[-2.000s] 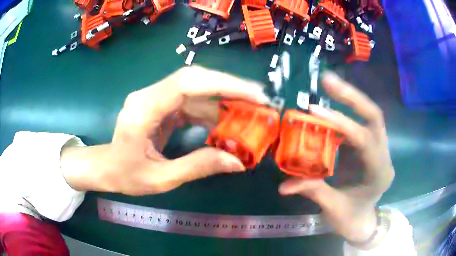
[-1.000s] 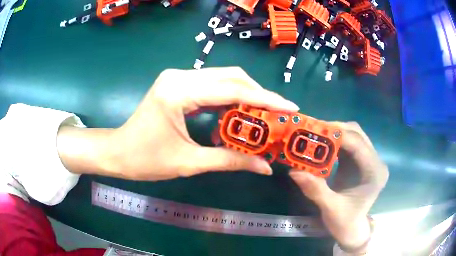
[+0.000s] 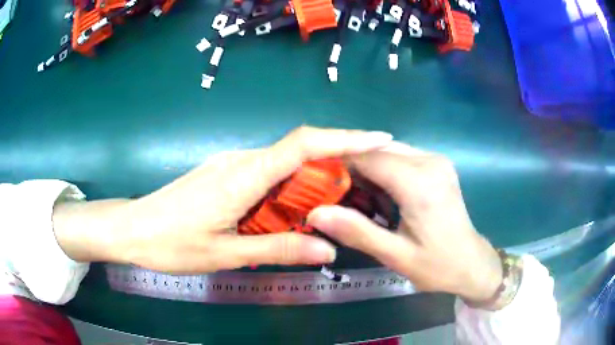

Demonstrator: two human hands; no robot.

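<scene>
Two orange connectors (image 3: 311,190) are held together between my hands, their ribbed sides showing. Their front openings are out of sight. My left hand (image 3: 222,209) wraps them from the left, fingers over the top and thumb below. My right hand (image 3: 411,209) holds them from the right, its thumb across the front of the orange housing. Black parts show dimly under my right palm. A white plug (image 3: 335,274) on a lead hangs out below, over the steel ruler (image 3: 236,288).
Loose orange connectors (image 3: 315,16) with black leads and white plugs lie along the far side of the dark green mat (image 3: 270,111). A blue bin (image 3: 566,67) stands at the far right. The ruler lies along the near edge.
The two connectors were held side by side with front openings facing me; now they are turned with ribbed sides showing, and my hands have closed in around them. The view has shifted.
</scene>
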